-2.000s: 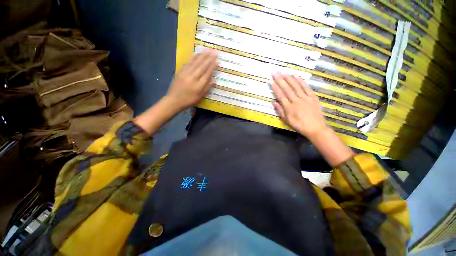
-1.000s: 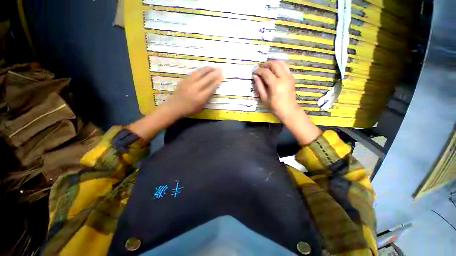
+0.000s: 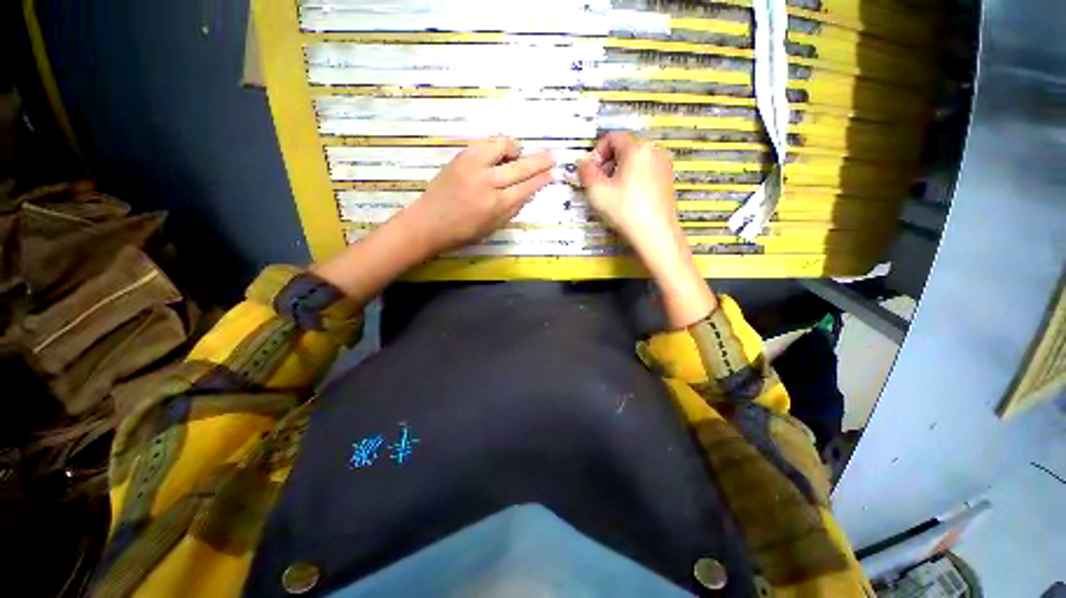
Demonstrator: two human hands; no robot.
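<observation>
The yellow template board [image 3: 289, 152] lies in front of me with white zippers [image 3: 450, 115] flat in its left and middle slots. My left hand [image 3: 489, 187] rests on the zippers, fingers pointing right. My right hand [image 3: 625, 181] is just right of it at the zippers' right ends, thumb and forefinger pinched together on a zipper end. The fingertips of both hands nearly meet. A loose white zipper [image 3: 769, 99] lies across the slots at right, its lower end bent to the left.
Brown sewn goods [image 3: 99, 292] are piled at left. A grey metal table [image 3: 1005, 257] stands at right with another yellow slotted board [image 3: 1040, 350] on it. Papers or packets [image 3: 935, 572] lie at the bottom right. The board's right part is in shadow.
The board has shifted left in view. My hands were flat and apart on the zippers; they have come together, and my right fingers have curled into a pinch at the zipper ends.
</observation>
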